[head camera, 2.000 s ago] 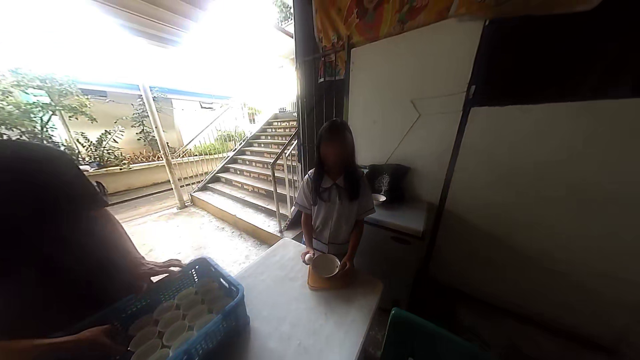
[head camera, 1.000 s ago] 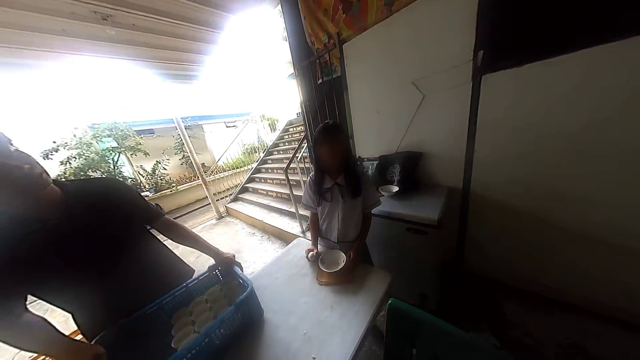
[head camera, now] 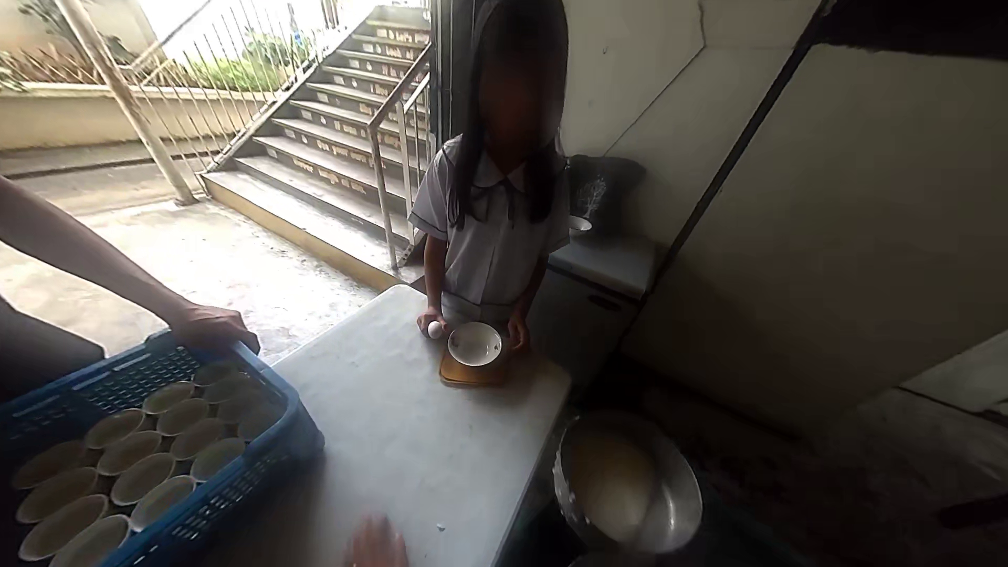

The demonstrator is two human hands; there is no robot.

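At the bottom edge, a blurred hand, apparently my left hand [head camera: 376, 543], is over the near part of the white tabletop [head camera: 394, 441]; its grip is unclear. My right hand is out of view. To the right, beside the table, a metal pot [head camera: 677, 504] holds a pale content. Across the table a person holds an egg [head camera: 435, 329] in one hand. Their other hand is beside a white bowl [head camera: 475, 344] over a brown wooden board [head camera: 472, 374]. At left, another person's hand grips the rim of a blue plastic crate [head camera: 295, 409] with several pale round cups [head camera: 142, 478] inside.
A concrete staircase [head camera: 315, 165] with a metal handrail [head camera: 382, 157] rises behind the table. Another white bowl [head camera: 579, 224] and a dark bag [head camera: 606, 189] rest on a light surface [head camera: 606, 264] by the wall.
A hand has come into view at the bottom edge, and the metal pot now shows at right. The view has moved closer and lower. The person at left still has hold of the crate.
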